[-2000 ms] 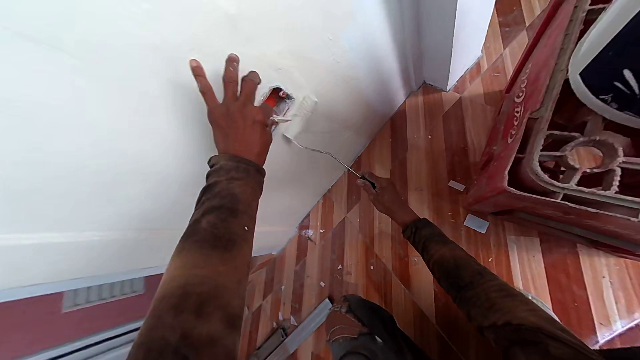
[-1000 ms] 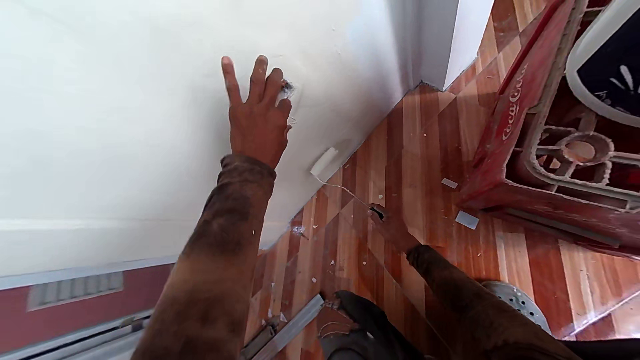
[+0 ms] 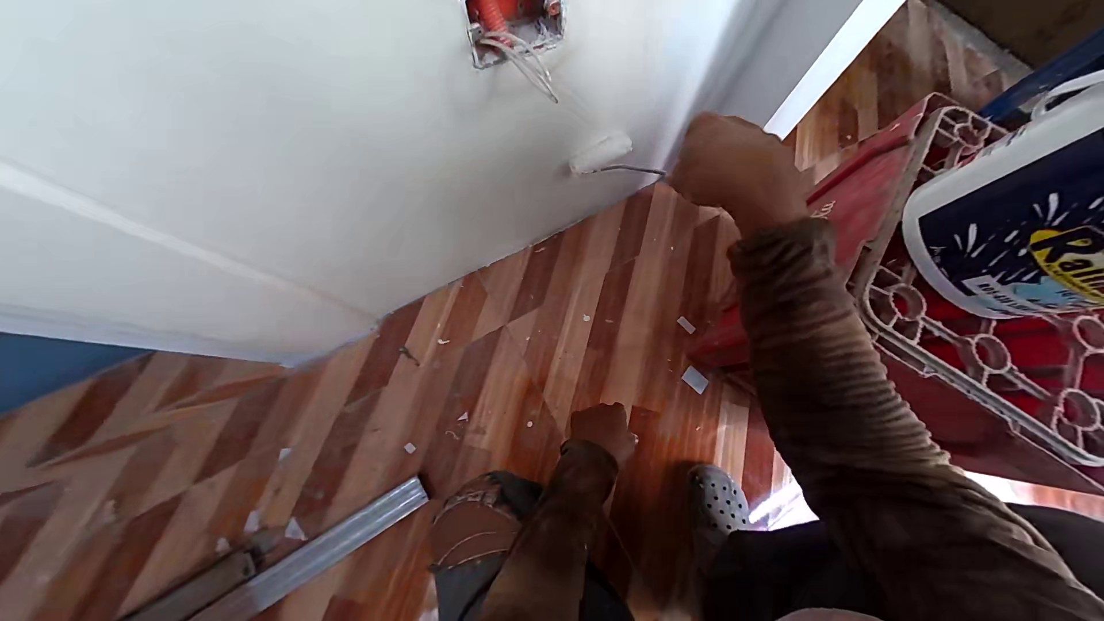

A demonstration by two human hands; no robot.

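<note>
My right hand (image 3: 737, 172) is closed on a small paint roller, its grip hidden in the fist. The roller's white sleeve (image 3: 601, 153) lies against the lower part of the white wall (image 3: 345, 155), near the corner, and its thin wire frame runs to my hand. My left hand (image 3: 604, 431) is above the wood-patterned floor near my knee, fingers curled, with nothing visible in it. An open electrical box (image 3: 517, 30) with red conduit and loose pale wires is set in the wall at the top.
At the right, a paint bucket (image 3: 992, 216) stands on a red plastic crate (image 3: 992, 405). Metal channels (image 3: 336, 539) lie on the floor at the lower left. Small scraps (image 3: 694, 379) are scattered about. A white wall edge (image 3: 832, 65) stands beyond the corner.
My left hand has left the wall by the electrical box and is down near my knee. My right hand has moved up toward the corner with the roller. The view has shifted.
</note>
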